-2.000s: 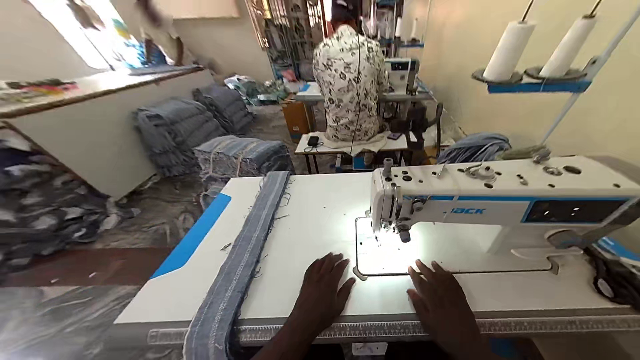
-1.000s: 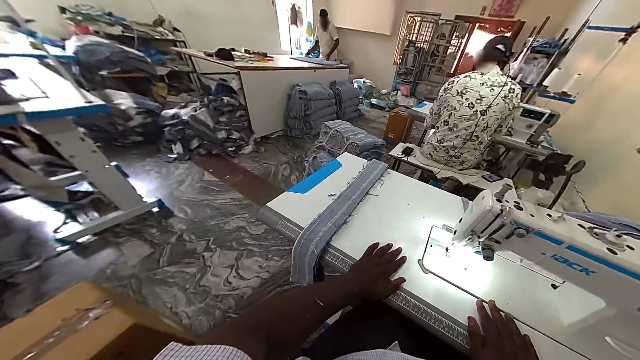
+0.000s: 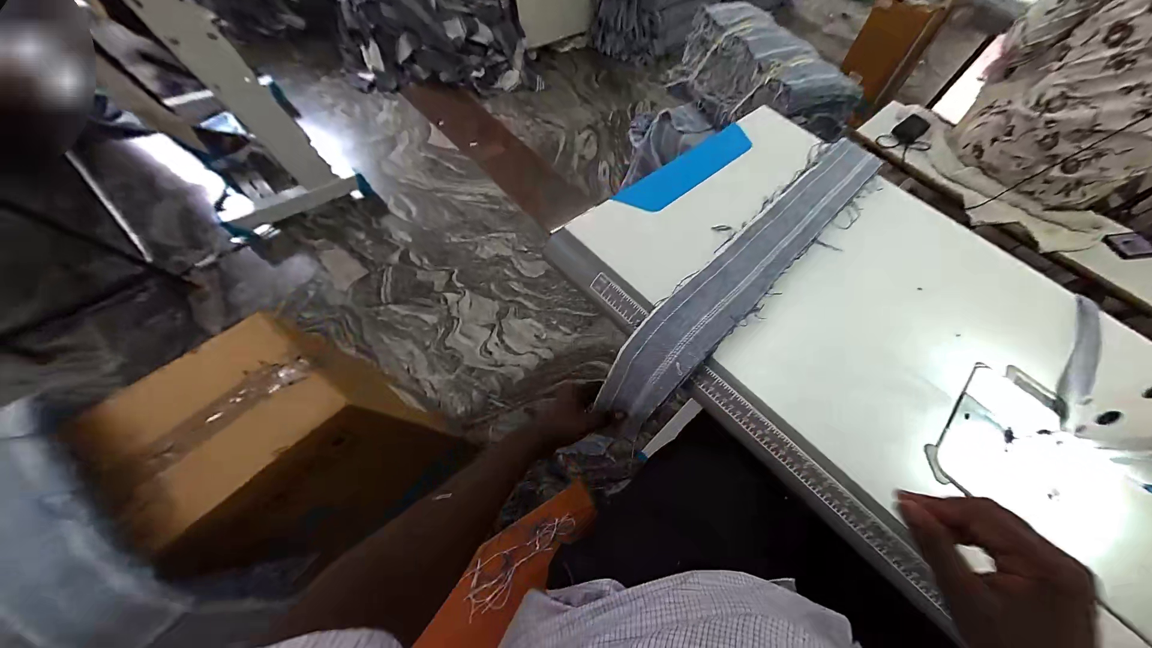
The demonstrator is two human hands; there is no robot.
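A long blue denim strip with pale stitch lines and frayed edges lies across the white sewing machine table and hangs over its front edge. My left hand is at the hanging end, below the table edge, with its fingers against the denim; whether they grip it is unclear. Over the table's front edge at the right, my right hand is raised with thumb and forefinger curved near each other, and nothing visible between them. Part of the lit sewing machine shows at the right edge.
A cardboard box stands at lower left. An orange piece with loose threads lies beside my lap. Bundled denim sits beyond the table, and a person in patterned clothing is at upper right. A white metal stand is at upper left.
My left hand has left the tabletop and moved to the denim strip's hanging end. My right hand has lifted, its fingers now curled. The view has swung down and left.
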